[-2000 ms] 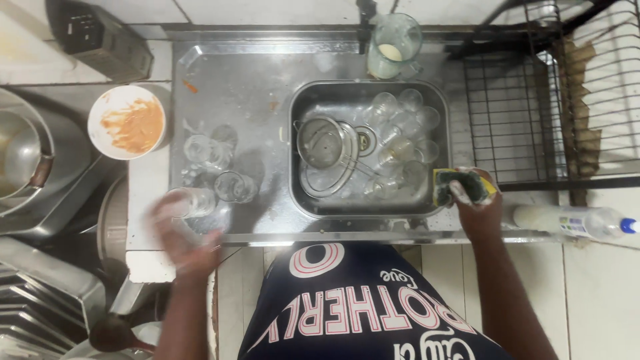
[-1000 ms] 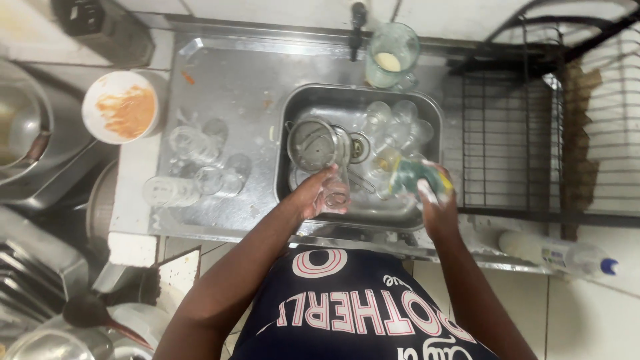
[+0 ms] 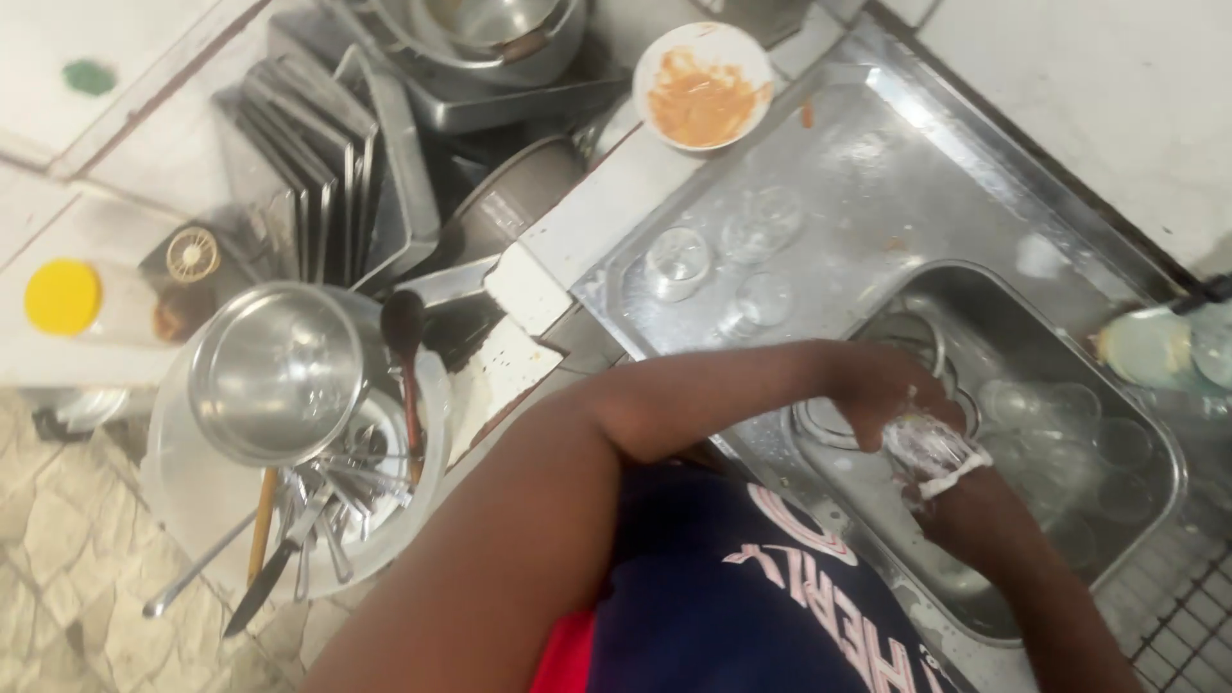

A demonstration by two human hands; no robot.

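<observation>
Over the sink basin [image 3: 1150, 462], my left hand [image 3: 890, 390] grips a foamy clear glass [image 3: 929, 448]. My right hand [image 3: 962, 510] is at the glass's foamy rim, its fingers partly hidden; whether it holds the sponge does not show. Several clear glasses [image 3: 1049, 452] lie in the basin's right part. A metal strainer [image 3: 905, 332] is partly covered by my left hand. On the steel drainboard, left of the basin, are more glasses [image 3: 679, 262].
A white bowl with orange residue [image 3: 703, 87] sits at the drainboard's corner. Baking pans [image 3: 318, 173] and a large pot [image 3: 500, 48] stand left. A plastic tub [image 3: 173, 452] holds a pot [image 3: 279, 375], cutlery and a knife [image 3: 260, 587]. A wire rack [image 3: 1189, 616] is at lower right.
My two hands have come together at the glass; a second ago they were apart, with the sponge in my right hand. The view has swung left and rotated.
</observation>
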